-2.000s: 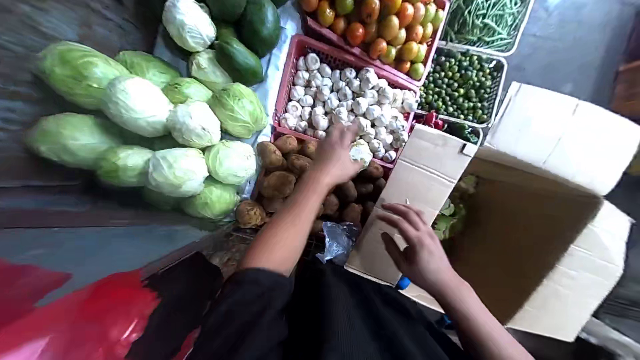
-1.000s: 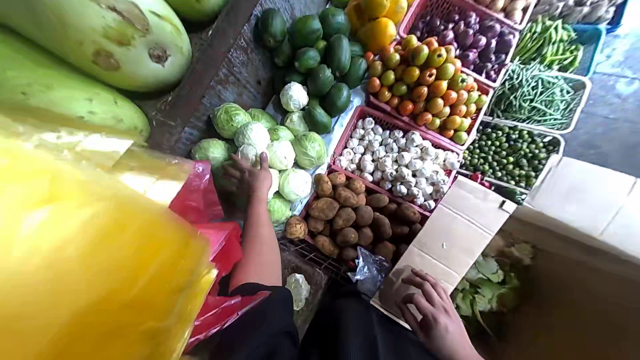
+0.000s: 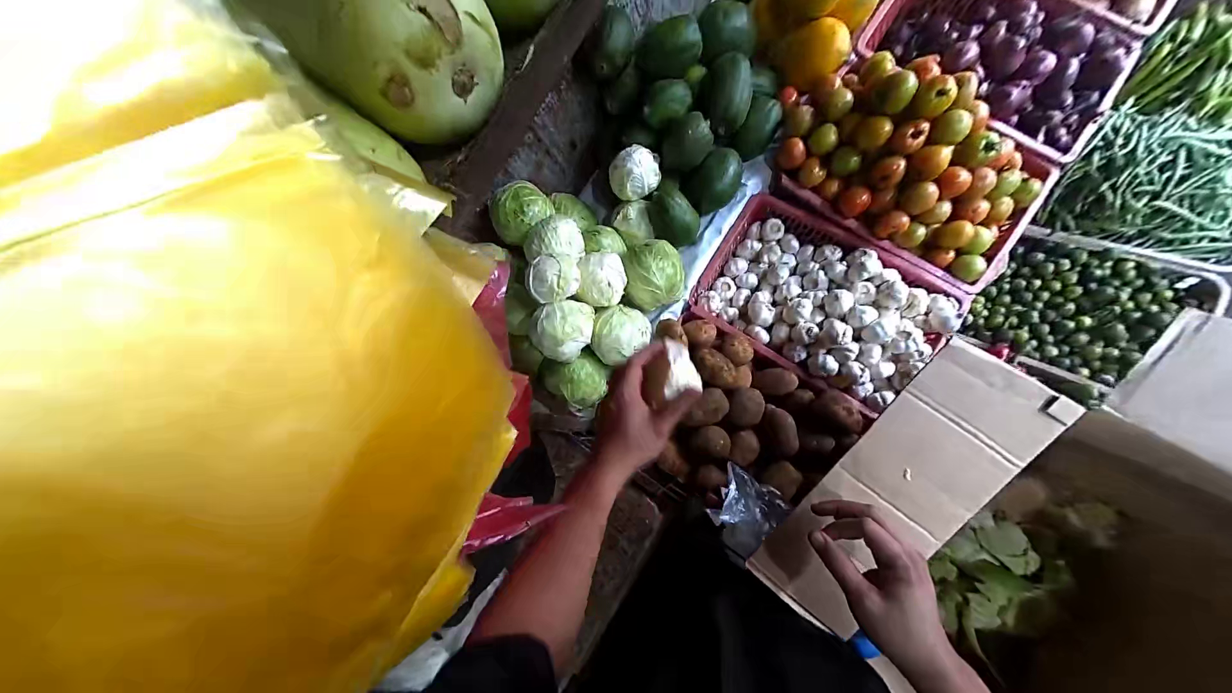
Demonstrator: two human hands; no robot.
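My left hand [image 3: 635,414] holds a pale, whitish piece of produce [image 3: 677,373], blurred, over the left edge of the brown potatoes [image 3: 746,409]. Close to its upper left lies a heap of green cabbages [image 3: 602,279]. The fingers of my right hand [image 3: 881,568] are spread and bent above a cardboard box flap [image 3: 924,443], with nothing in them. A clear plastic bag [image 3: 749,510] lies between the potatoes and the flap. Leafy greens [image 3: 1001,568] show inside the cardboard box at the lower right.
Yellow plastic bags [image 3: 231,385] fill the left side, with red plastic [image 3: 505,520] beside them. Beyond the potatoes stand crates of garlic bulbs [image 3: 828,298], tomatoes [image 3: 914,164], purple onions [image 3: 1020,58] and small green citrus fruit [image 3: 1068,308]. Dark green squashes [image 3: 688,106] lie behind the cabbages.
My left hand has moved right from the cabbages to above the potatoes, now with a pale piece in it. My right hand stays by the flap, its fingers now more raised.
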